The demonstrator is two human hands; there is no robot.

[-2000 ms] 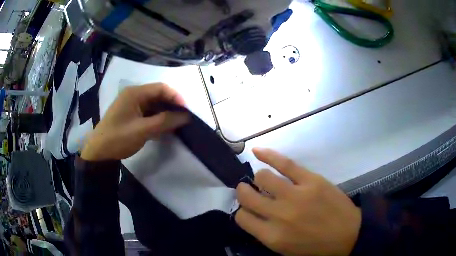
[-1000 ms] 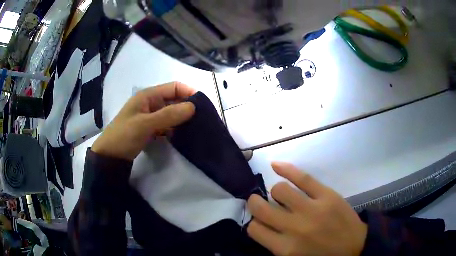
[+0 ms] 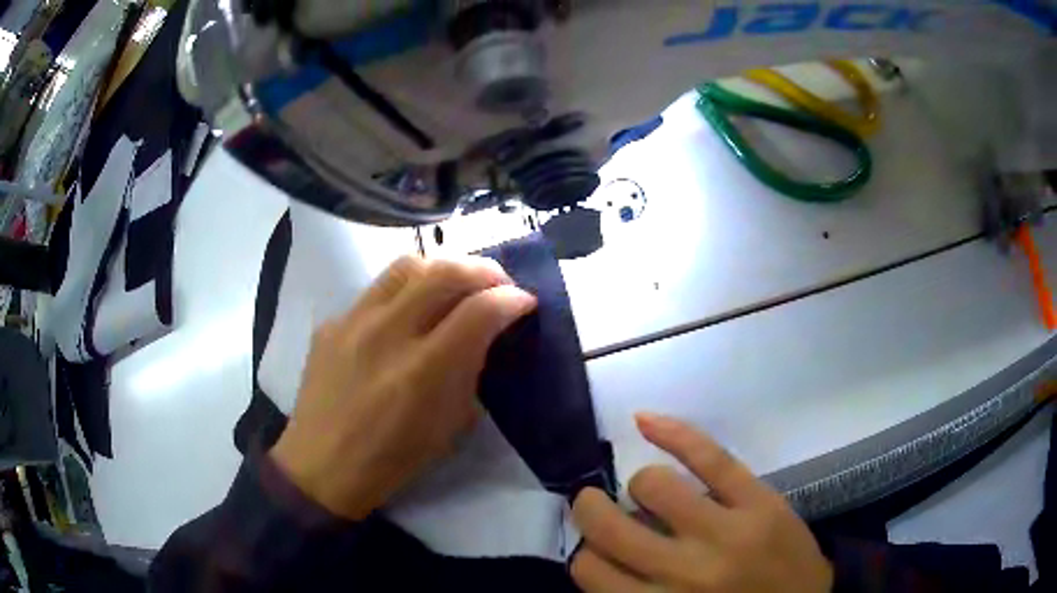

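Note:
A dark strip of cloth (image 3: 542, 382) runs from under the sewing machine head (image 3: 348, 104) down towards the wearer. My left hand (image 3: 400, 371) pinches its upper part between thumb and fingers, just in front of the needle area. My right hand (image 3: 695, 521) pinches its lower end, where a layered seam edge shows; the index finger is raised. A white piece (image 3: 475, 498) lies beneath, joined or laid with dark cloth, partly hidden by my left hand and sleeve. The presser foot and needle are hard to make out.
Scissors with green (image 3: 800, 185) and yellow handles lie behind the machine head. Black and white cut pieces (image 3: 122, 249) are stacked at left. A measuring tape (image 3: 904, 458) follows the table's front edge. A thin orange tool (image 3: 1034, 278) is at far right.
My left hand has moved right and forward, bringing the strip's upper end to the needle area. My right hand has stayed on the lower end. More of the machine head shows.

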